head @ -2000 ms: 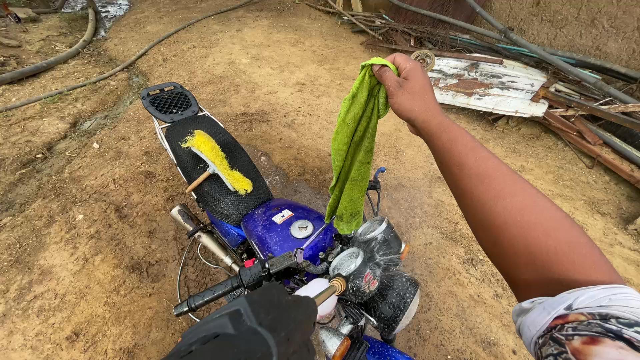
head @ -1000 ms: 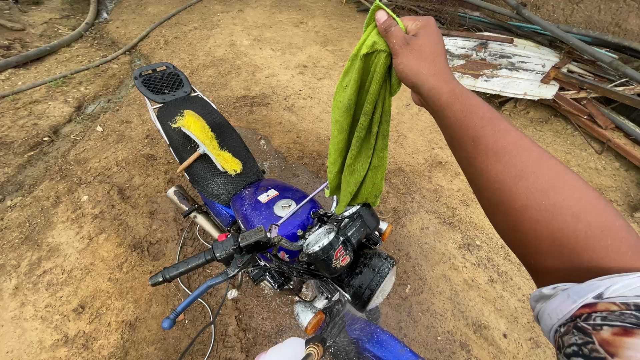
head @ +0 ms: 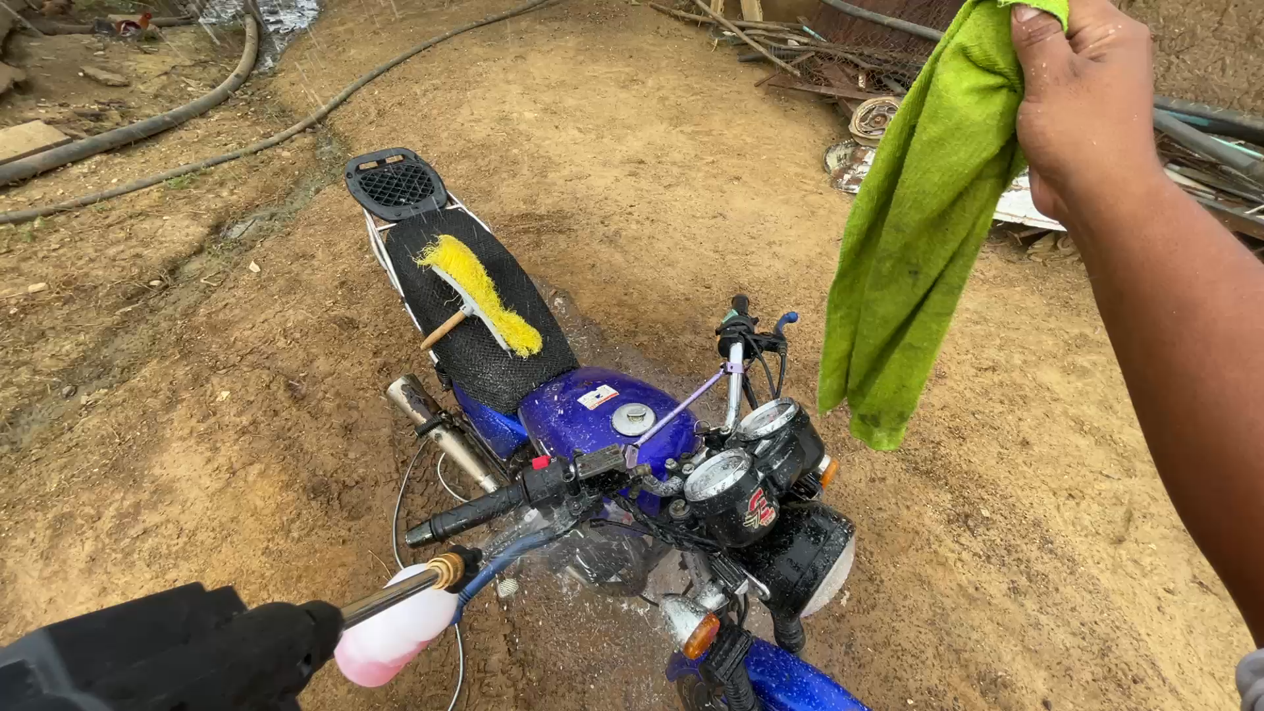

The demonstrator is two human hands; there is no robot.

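Note:
My right hand [head: 1086, 109] grips the top of a green cloth [head: 918, 227], which hangs to the right of the handlebar. A black pressure-washer gun [head: 168, 647] with a metal lance enters at the lower left, its brass-coloured nozzle near the blue lever; my left hand is out of view. Below stands a wet blue motorcycle, with its fuel tank [head: 602, 420], round gauges [head: 719, 476] and headlight [head: 805, 558] beaded with water. A brush with yellow bristles [head: 484, 296] and a wooden handle lies on the black seat [head: 494, 365]. Spray blurs the area under the handlebar.
Hoses [head: 326, 114] run over the dirt ground at the upper left, near a puddle [head: 281, 25]. Branches, pipes and scrap [head: 829, 59] are piled at the upper right. A white and pink object [head: 395, 622], partly behind the lance, is beside the lever. A thin cable [head: 459, 652] lies on the ground.
The green cloth and my right hand have moved right, off the gauges and handlebar. The lance, low and mostly out of frame one second ago, now shows at the lower left.

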